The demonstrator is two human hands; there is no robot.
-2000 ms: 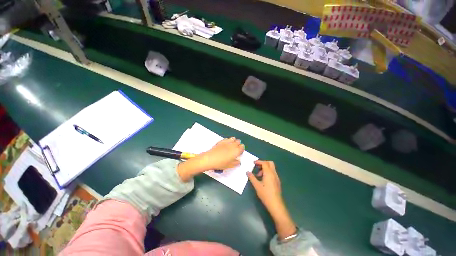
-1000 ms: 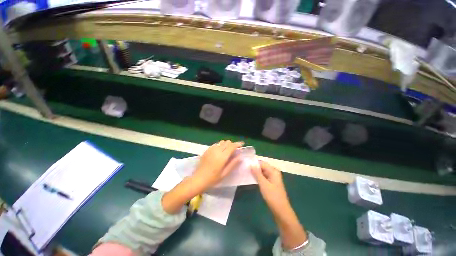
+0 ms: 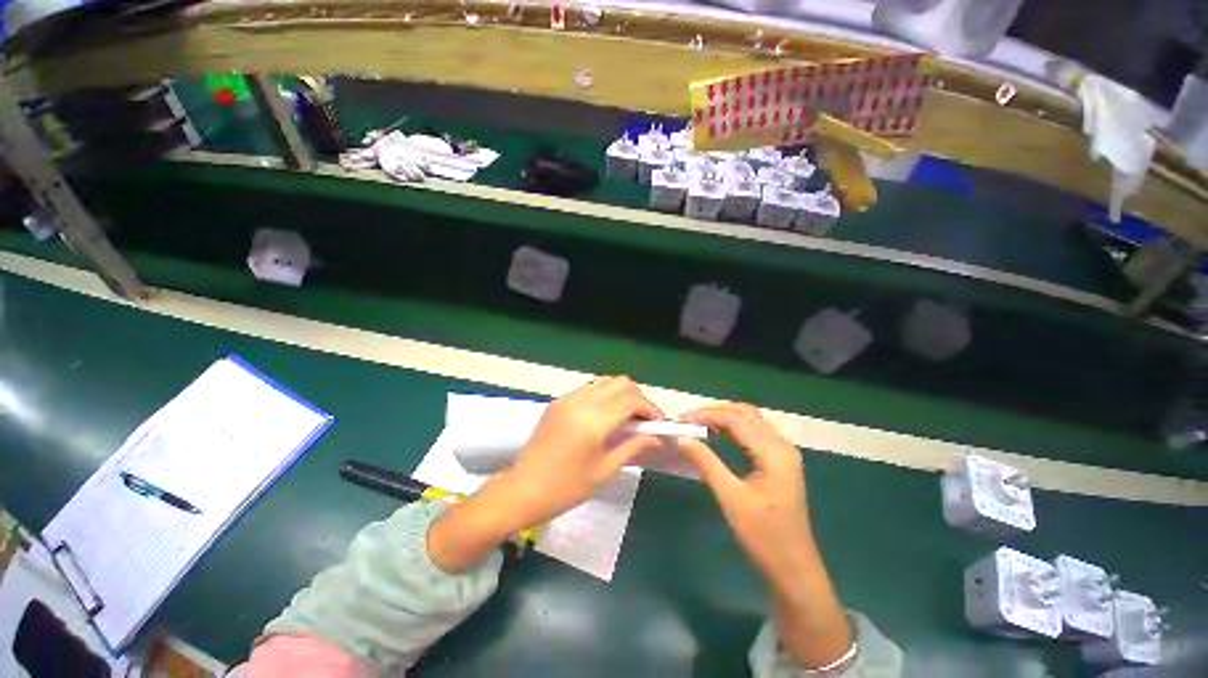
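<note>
My left hand (image 3: 583,444) and my right hand (image 3: 762,477) hold a white paper sheet (image 3: 673,431) between their fingers, above the bench. The sheet's edge looks folded or rolled; part of it is hidden by my fingers. Other white paper sheets (image 3: 583,530) lie on the green bench below my left hand. The hammer-like tool (image 3: 384,480), black handle and yellow part, lies across the papers, partly hidden under my left wrist.
A clipboard (image 3: 186,490) with a pen (image 3: 160,493) lies left, a phone (image 3: 60,646) at lower left. Several white adapters (image 3: 1013,592) stand at right. Spaced adapters (image 3: 711,314) are on the dark belt; an adapter batch (image 3: 722,186) and white gloves (image 3: 417,155) are beyond it.
The paper was on the bench under my left hand, then was lifted in both hands; now its edge is folded or rolled between my fingers. The camera view has tilted up.
</note>
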